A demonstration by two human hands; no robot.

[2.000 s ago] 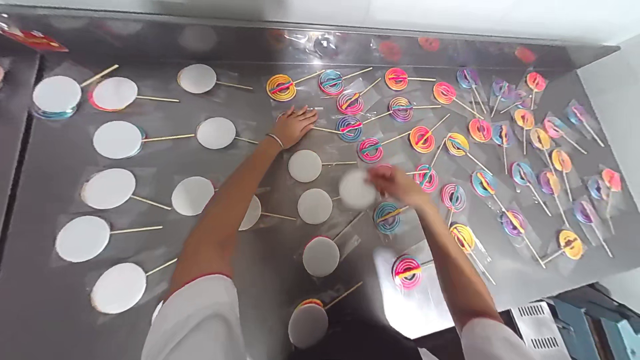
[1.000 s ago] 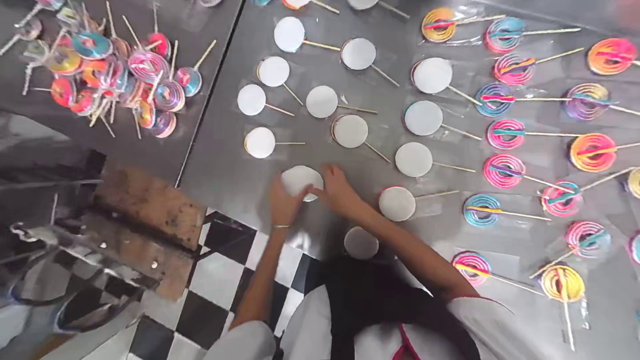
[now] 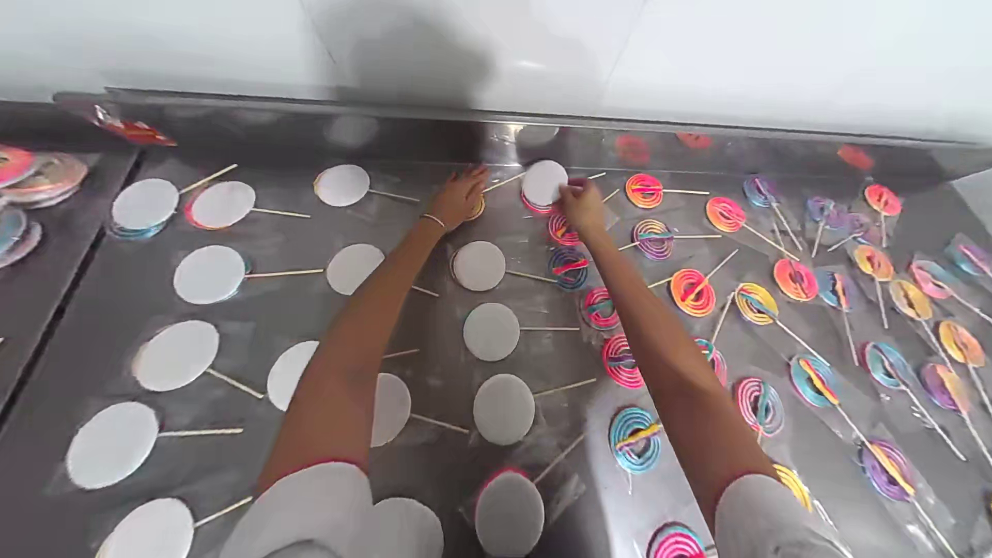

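My left hand (image 3: 463,195) rests with spread fingers on a yellow-orange swirl lollipop (image 3: 477,208) near the back of the metal table, mostly covering it. My right hand (image 3: 580,203) pinches the right edge of a white paper disc (image 3: 545,184), which lies over a pink lollipop at the table's back. Below the hands, a column of lollipops bears white discs (image 3: 491,332). Right of it, wrapped swirl lollipops such as a blue one (image 3: 635,439) and a red one (image 3: 692,292) show their coloured faces. Each has a pale stick.
More disc-covered lollipops (image 3: 176,356) stand in rows on the left. A pile of lollipops (image 3: 45,180) lies beyond a table seam at far left. A raised metal backsplash (image 3: 372,128) and white wall bound the back. A red packet (image 3: 133,128) lies near the back left corner.
My hands have moved from the near lollipops to the back of the table. They were close together over one disc a second ago; now they are apart. The view has shifted strongly.
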